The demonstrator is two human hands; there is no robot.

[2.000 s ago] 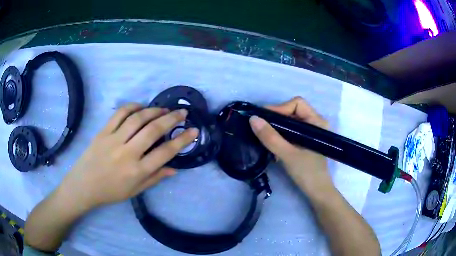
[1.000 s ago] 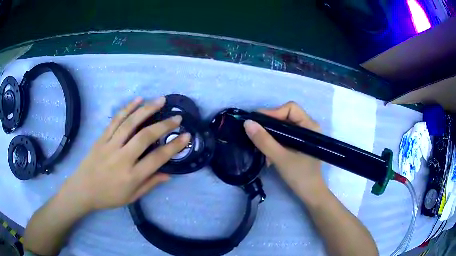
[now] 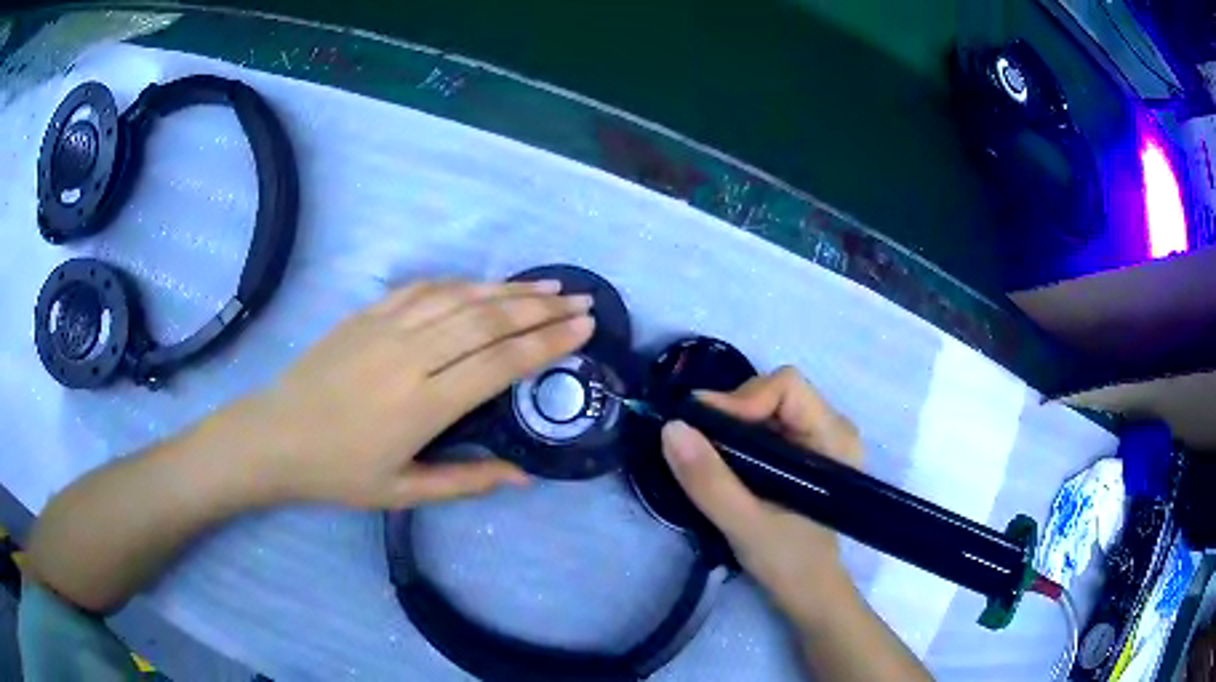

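Note:
My left hand (image 3: 400,386) lies over a black baffle plate (image 3: 587,450) with a silver-white round centre, its fingers holding it down. Another black disc (image 3: 603,304) shows just behind the fingers. My right hand (image 3: 767,500) holds the black glue syringe (image 3: 880,520) like a pen. The syringe's thin tip (image 3: 634,404) is at the small marks on the right edge of the silver-white centre. An open black ear cup (image 3: 654,473) sits beside the plate, partly under my right hand. The headband (image 3: 534,653) curves below both.
Another headphone (image 3: 274,200) lies at left on the white foam sheet (image 3: 440,173). The green belt (image 3: 747,93) carries a headphone (image 3: 1034,127) near a violet glow. At right are a cardboard screen (image 3: 1120,313), a stained tissue (image 3: 1078,513), a blue object (image 3: 1144,457) and a black controller (image 3: 1107,626).
The syringe tip has moved from the open ear cup onto the plate's centre. My left fingers have shifted, uncovering the silver-white centre. The camera view has turned, showing a headphone on the belt.

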